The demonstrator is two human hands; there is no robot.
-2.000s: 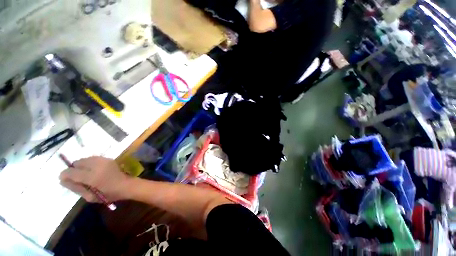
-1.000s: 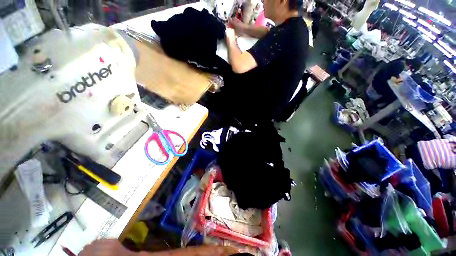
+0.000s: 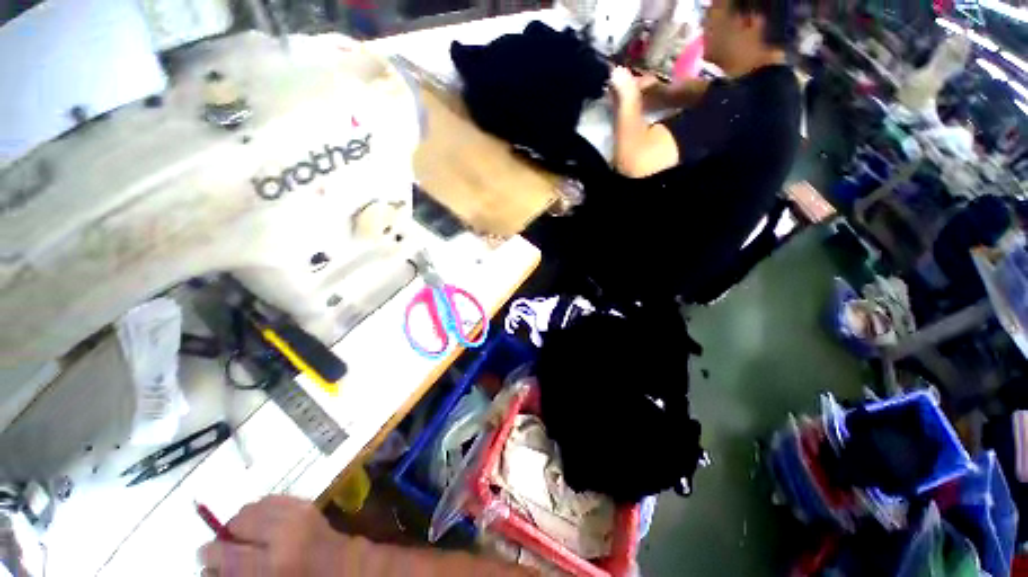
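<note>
My right hand (image 3: 282, 541) is at the bottom edge of the picture, low over the white table (image 3: 372, 389), and holds a thin dark-red pen or pencil (image 3: 212, 521). Its tip points up and left; the hand is partly cut off by the picture's edge. My left hand is not in view. Black thread snips (image 3: 177, 453) lie just beyond the pen. A steel ruler (image 3: 307, 417) and a yellow-and-black handled tool (image 3: 299, 352) lie farther back. Whether a paper sheet lies under the hand cannot be told in the glare.
A cream sewing machine (image 3: 226, 169) stands at upper left. Scissors (image 3: 445, 319) lie at the table's wooden edge. A printed slip (image 3: 152, 366) lies left. Right below are a red crate (image 3: 513, 524), a blue crate (image 3: 423, 462) and a black garment heap (image 3: 620, 400). A person (image 3: 721, 158) sits beyond.
The view first tilted up, showing the machine and the person, then shifted left, so things sit farther right. My right hand is lower in the picture than two seconds ago and still holds the pen.
</note>
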